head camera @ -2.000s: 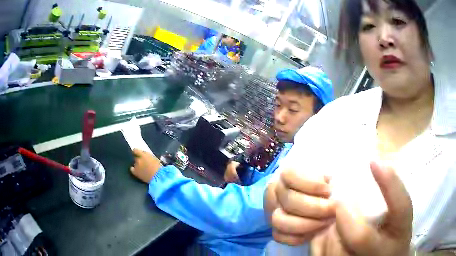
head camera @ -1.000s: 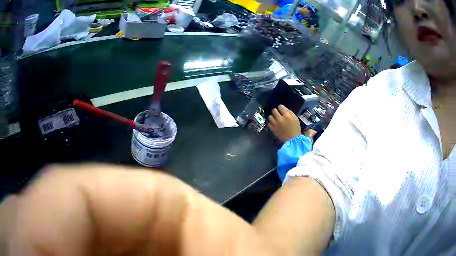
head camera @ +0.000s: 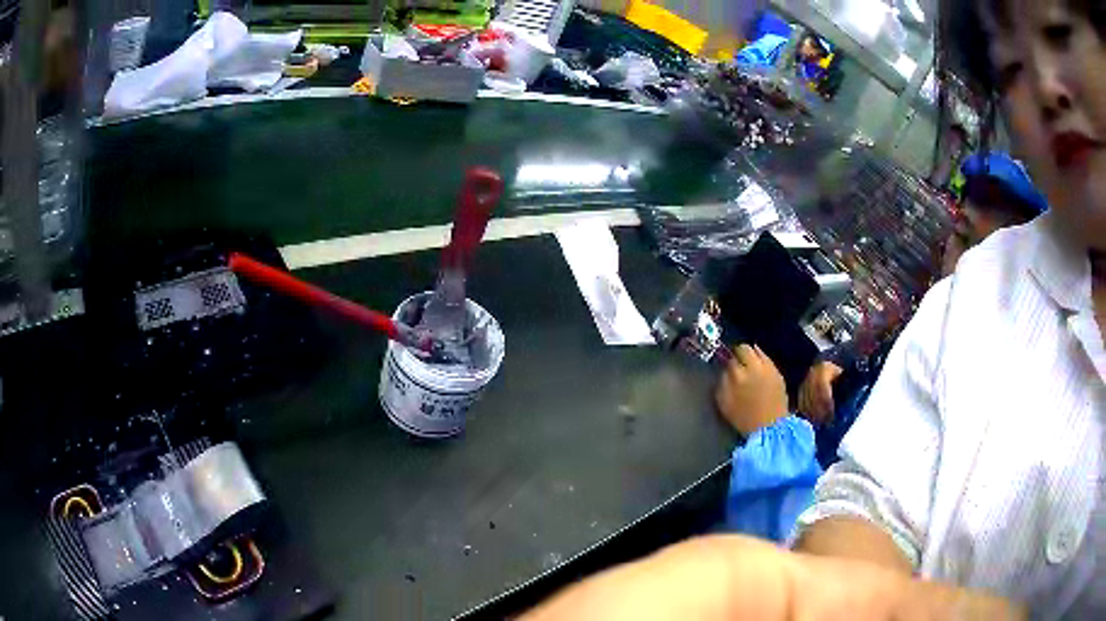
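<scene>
Neither of my hands is in view. A white paste tub with a printed label stands upright on the bench. A red-handled spatula and a long red stick lean in it. At the lower left, a black jig holds a heatsink with copper tubes. A silver sheet lies across the heatsink and hides part of it. Behind it, a silver stencil strip with two grid windows lies on a black plate.
A person in a white shirt leans in from the right, their blurred hand across the bottom edge. Beyond, a blue-sleeved worker's hand rests near a black box. A white paper strip lies on the bench.
The view has swung left, bringing the jig and heatsink in. The blue-sleeved worker has let go of the paper strip. The white-shirted person's hand has dropped to the bottom edge.
</scene>
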